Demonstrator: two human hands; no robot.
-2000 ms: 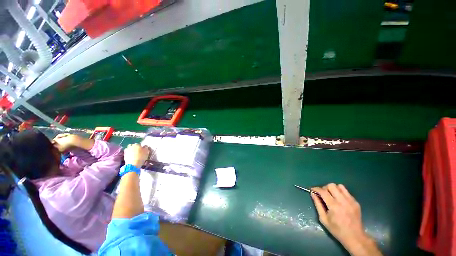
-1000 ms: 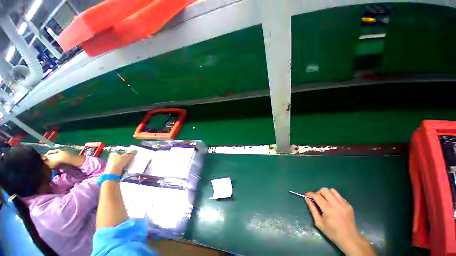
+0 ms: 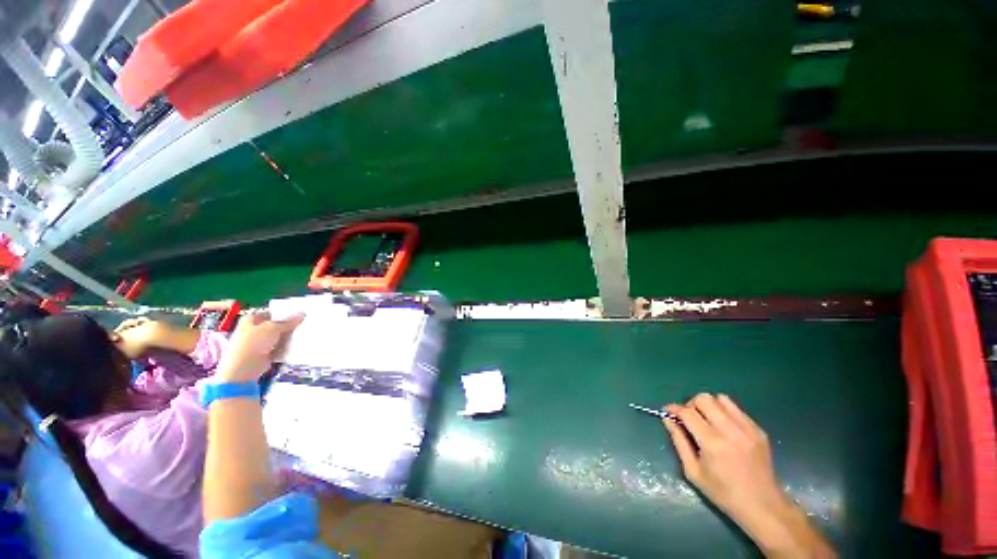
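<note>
A clear battery tray (image 3: 348, 439) with two rows of white flat batteries lies on the left of the dark green bench. My left hand (image 3: 258, 341), with a blue band at the wrist, is at the tray's far left corner, its fingers on a white battery (image 3: 293, 313); whether it grips it is hard to tell. My right hand (image 3: 722, 442) rests over the bench and holds a thin metallic stick, tweezers or pry tool (image 3: 647, 411), pointing left. Small white liners (image 3: 482, 393) lie between the tray and my right hand.
Red foam frames (image 3: 929, 382) stand stacked at the right edge. A red-framed tablet (image 3: 370, 257) lies behind the tray. A grey upright (image 3: 590, 153) rises at the bench's back edge. A person in pink (image 3: 148, 437) sits close at left. Red foam (image 3: 235, 49) lies on the upper ledge.
My left hand has shifted slightly left at the tray's far corner, with its fingers now on a white battery. My right hand still holds the stick. The camera view has shifted a little.
</note>
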